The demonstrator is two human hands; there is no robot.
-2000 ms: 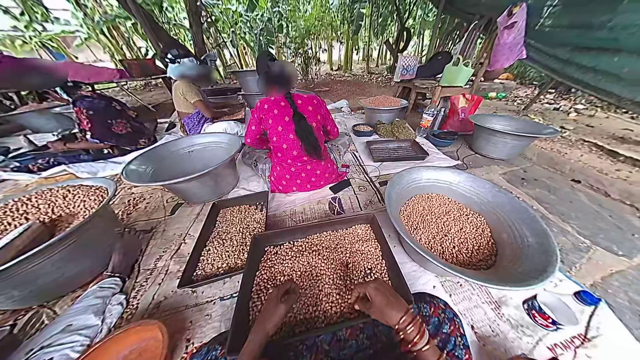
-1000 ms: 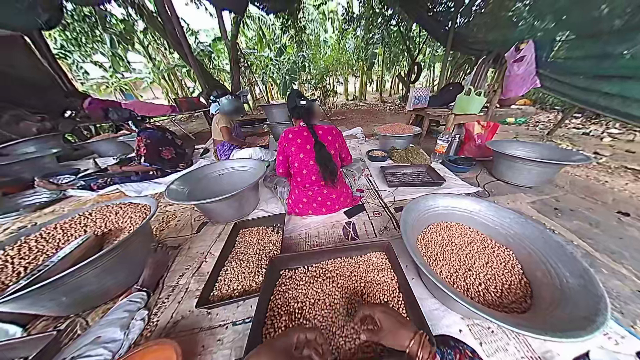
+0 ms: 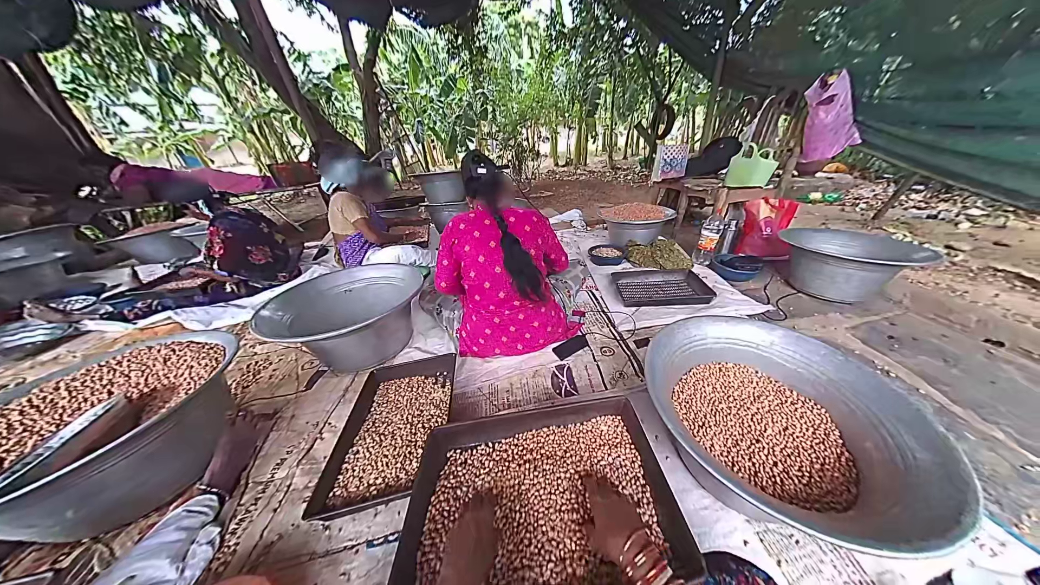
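A dark rectangular tray full of small tan nuts or seeds lies directly before me. My left hand rests on them in the tray's left part, fingertips among the pieces. My right hand, with bangles at the wrist, touches them in the right part. Both hands look spread, and whether any pieces are held under the fingers is hidden. A narrower dark tray of the same pieces adjoins on the left. To the right stands a wide metal basin with a heap of them.
At left is a metal basin of nuts with a scoop-like object, and beside it someone's foot. A person in pink sits ahead, near another metal basin. Other people sit farther left. A phone-like object lies behind the pink-clad person.
My hands were close together over the near part of the tray; now they are farther apart and reach forward onto the pieces.
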